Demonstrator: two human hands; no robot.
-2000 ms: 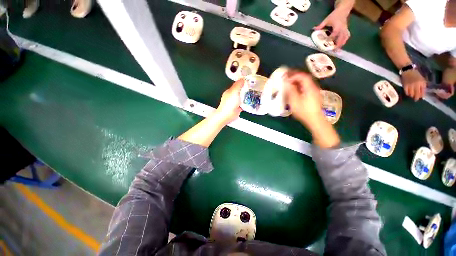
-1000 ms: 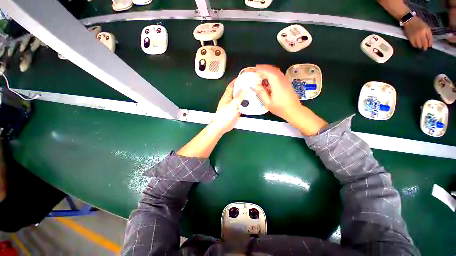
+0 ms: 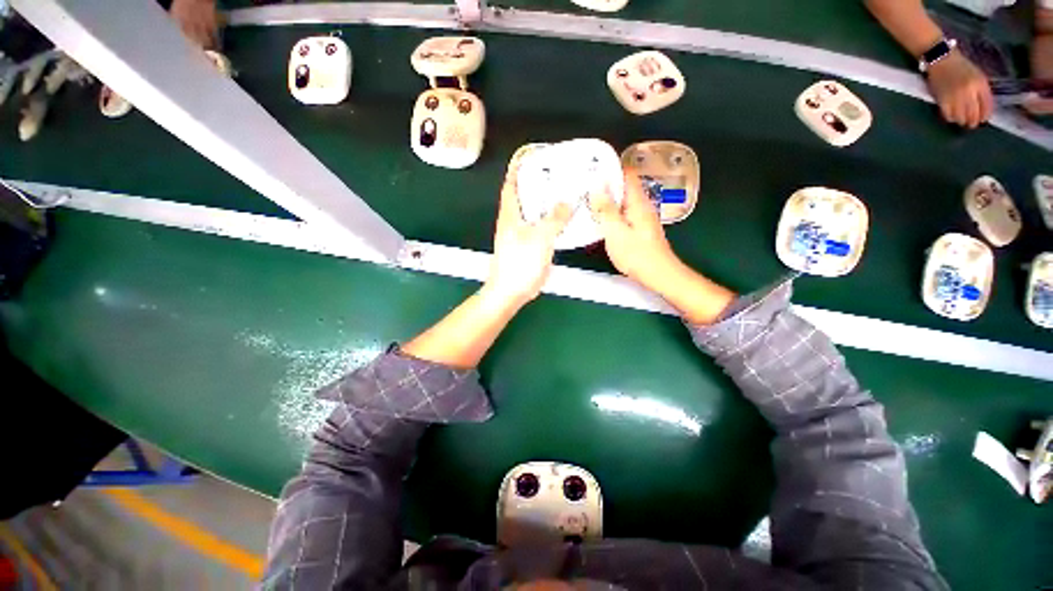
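A white rounded-square unit is held above the belt, near the rail, with a plain white face up; a second edge shows at its left. My left hand grips its lower left side. My right hand grips its lower right side. Whether its halves are fully joined cannot be told. Just behind my right hand a back housing with circuit board lies open side up, partly hidden. Another back housing lies on the belt to the right. A two-eyed cover or unit lies on the worktop near my body.
The dark green belt carries several two-eyed units, one pair at left centre, and more back housings at right. A slanting white post stands left. A white slip lies right. Another person's hand is across the belt.
My hands have brought the cover from the right onto the housing on the left and now hold them together. The belt items have shifted left over the last second.
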